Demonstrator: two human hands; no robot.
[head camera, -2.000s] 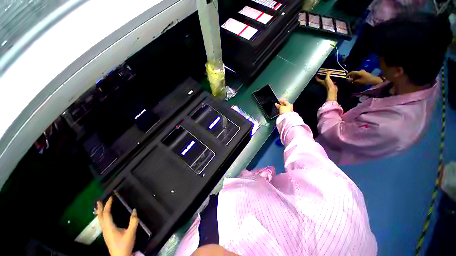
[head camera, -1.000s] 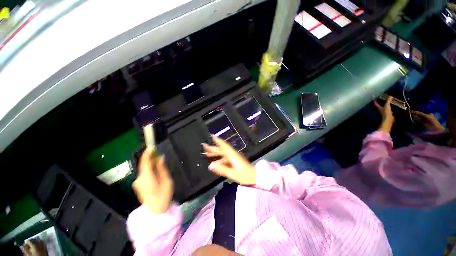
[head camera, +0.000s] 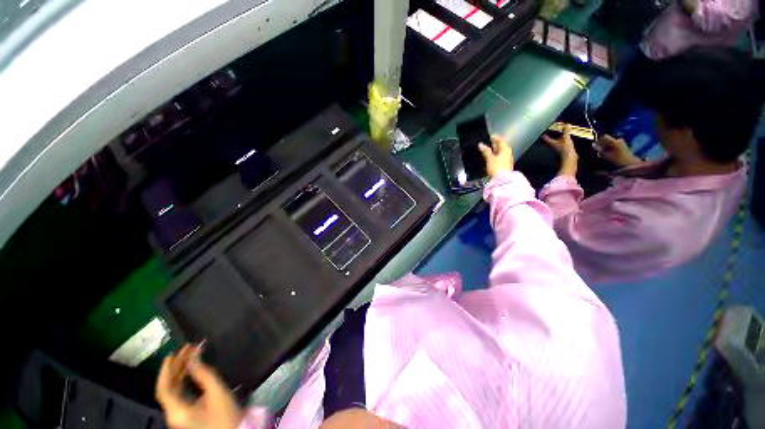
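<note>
My right hand (head camera: 497, 157) is stretched out to the right and holds a dark smartphone (head camera: 476, 142) by its edge. This phone partly overlaps another phone (head camera: 453, 166) on the green bench. The black foam tray (head camera: 262, 294) lies in front of me. Its two right slots hold phones (head camera: 328, 230) (head camera: 375, 189) with small lit logos; its two left slots are empty. My left hand (head camera: 195, 388) is at the tray's lower left end, fingers curled and apart, with no phone visible in it.
Rear trays (head camera: 312, 138) hold phones with lit logos. A post (head camera: 385, 105) with yellow wrap stands behind the tray's right end. Stacked trays (head camera: 466, 57) show white screens. A seated person (head camera: 663, 201) works at right. Another slotted tray (head camera: 88, 406) lies lower left.
My right hand has moved from over the tray to the right bench and now holds a phone there. My left hand has lowered to the tray's left end; the object it held is gone from it.
</note>
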